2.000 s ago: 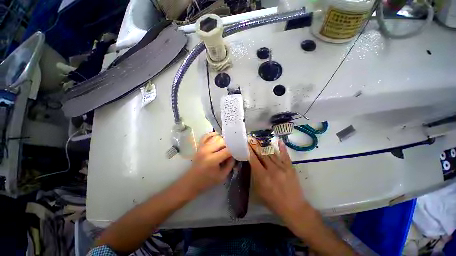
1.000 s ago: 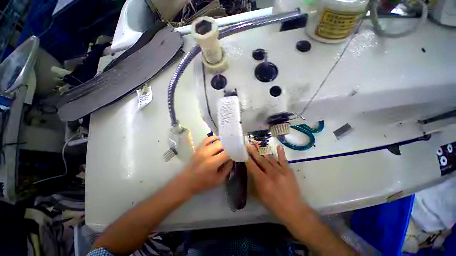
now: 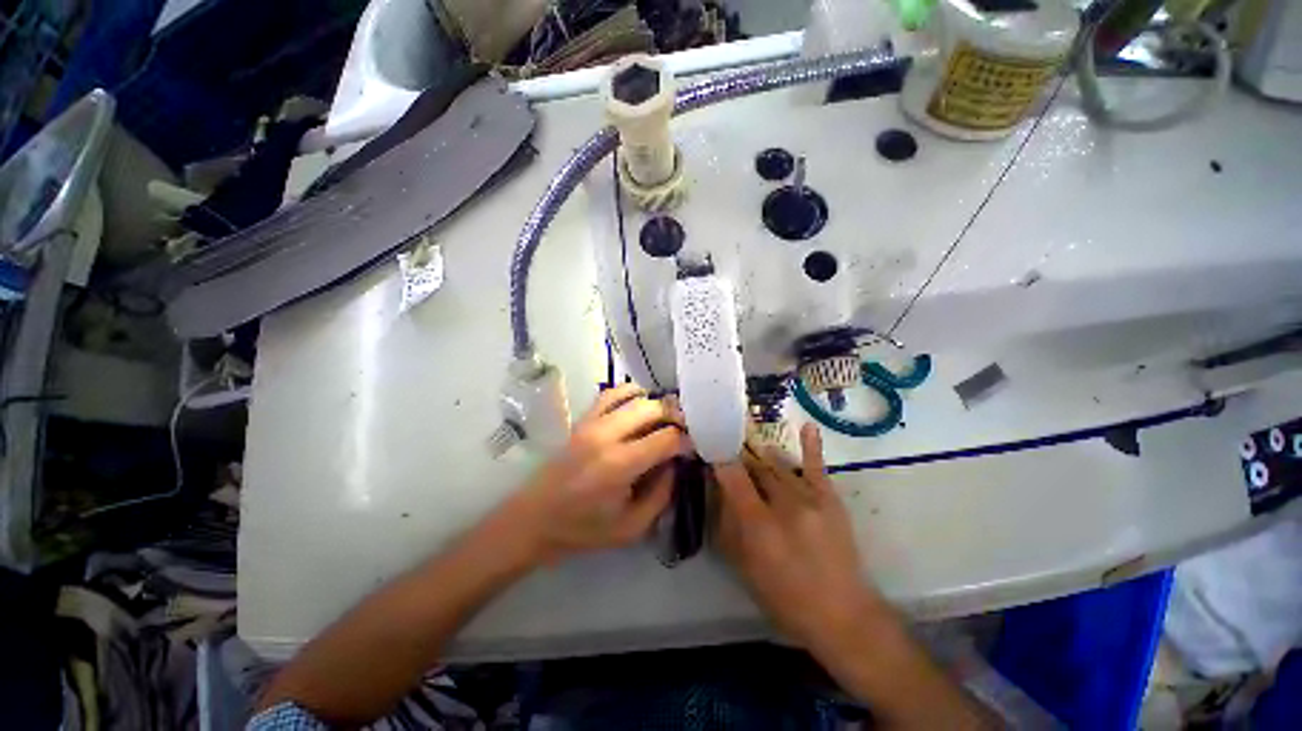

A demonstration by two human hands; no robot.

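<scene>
A dark brown-grey fabric strip [image 3: 687,517] lies between my hands, and its end shows below the white cover [image 3: 710,364] of the white sewing machine head [image 3: 971,236]. My left hand [image 3: 617,464] is on the strip's left side, with its fingers bent and fingertips close to the cover. My right hand [image 3: 783,514] lies on the right side with its fingers spread and fingertips near the needle area. The cover and my fingers hide the needle and presser foot. I cannot tell how firmly either hand grips the strip.
Curved grey-brown pieces [image 3: 357,214] lie at the table's left, beside a paper label [image 3: 421,276]. A lamp [image 3: 534,406] on a flexible arm stands left of my hands. Scissors with teal handles [image 3: 857,414] lie right of the needle. A thread spool [image 3: 992,72] is behind. A blue bin [image 3: 1085,643] is at right.
The strip's near end has drawn up toward the machine, so less of it shows below the cover. Both hands stay beside it. The camera view has shifted slightly.
</scene>
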